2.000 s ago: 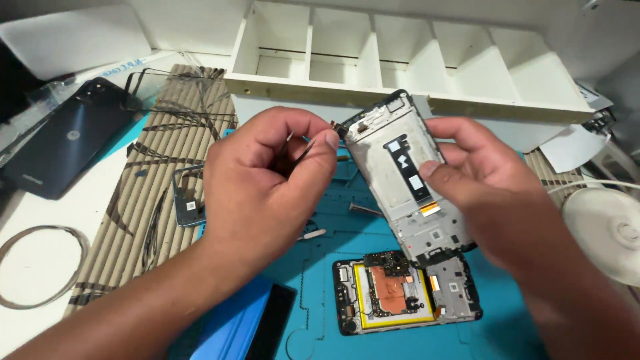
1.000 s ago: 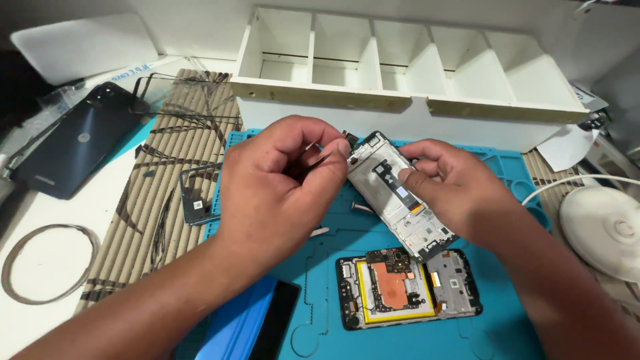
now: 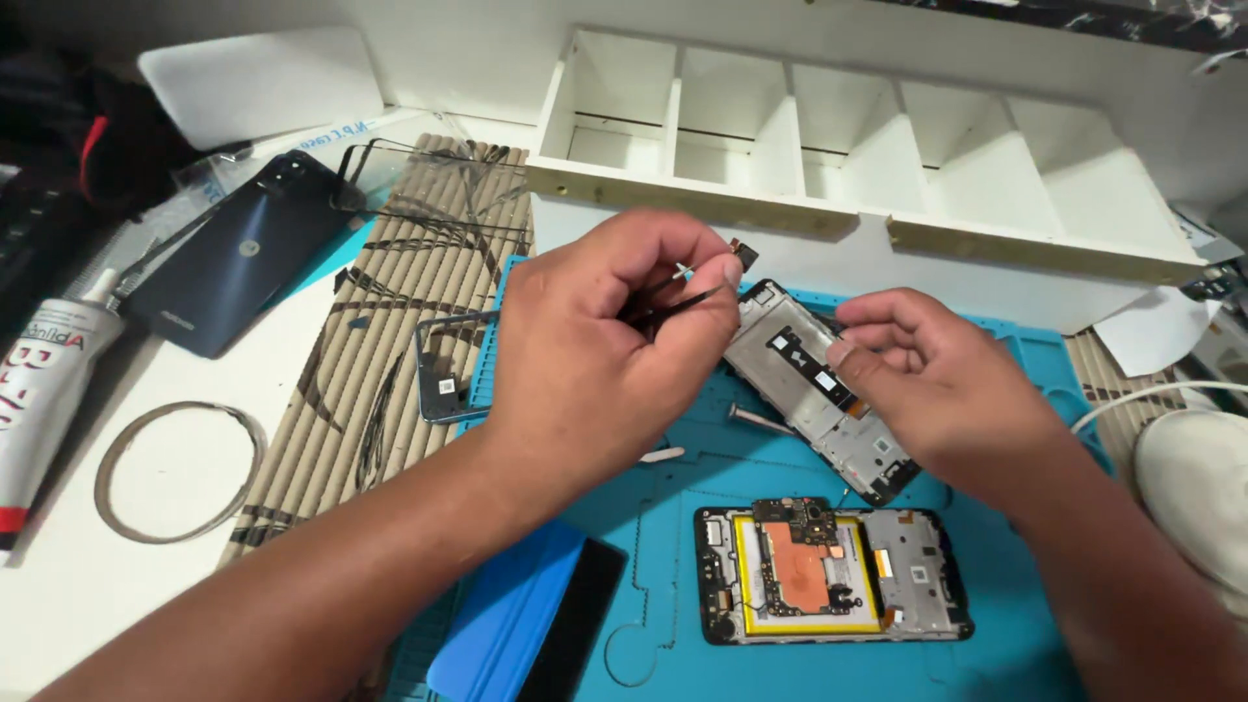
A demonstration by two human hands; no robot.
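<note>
My left hand [image 3: 624, 327] pinches a small dark electronic part [image 3: 744, 255] between thumb and index finger, with dark tweezers [image 3: 687, 302] also in its grip. The part sits just above the upper left corner of a bare phone mid-frame [image 3: 765, 341]. My right hand [image 3: 941, 380] holds that frame by its right long edge, thumb on the inner face near a black strip with white stickers. Below lies an opened phone [image 3: 916, 565] with a yellow-edged battery and a circuit board [image 3: 799, 565] with a copper-coloured patch on top.
A blue repair mat [image 3: 682, 595] bears a screw [image 3: 760, 420] and a blue squeegee-like tool [image 3: 512, 609]. Left are a dark phone back [image 3: 244, 244], a glue tube [image 3: 44, 390] and a wire coil [image 3: 107, 487]. A white compartment rack [image 3: 682, 185] stands behind, a white round object [image 3: 1194, 487] right.
The phone frame in my right hand is lower than two seconds ago. The small part, at the frame's top corner in the oldest frame, now shows just above it in my left fingers.
</note>
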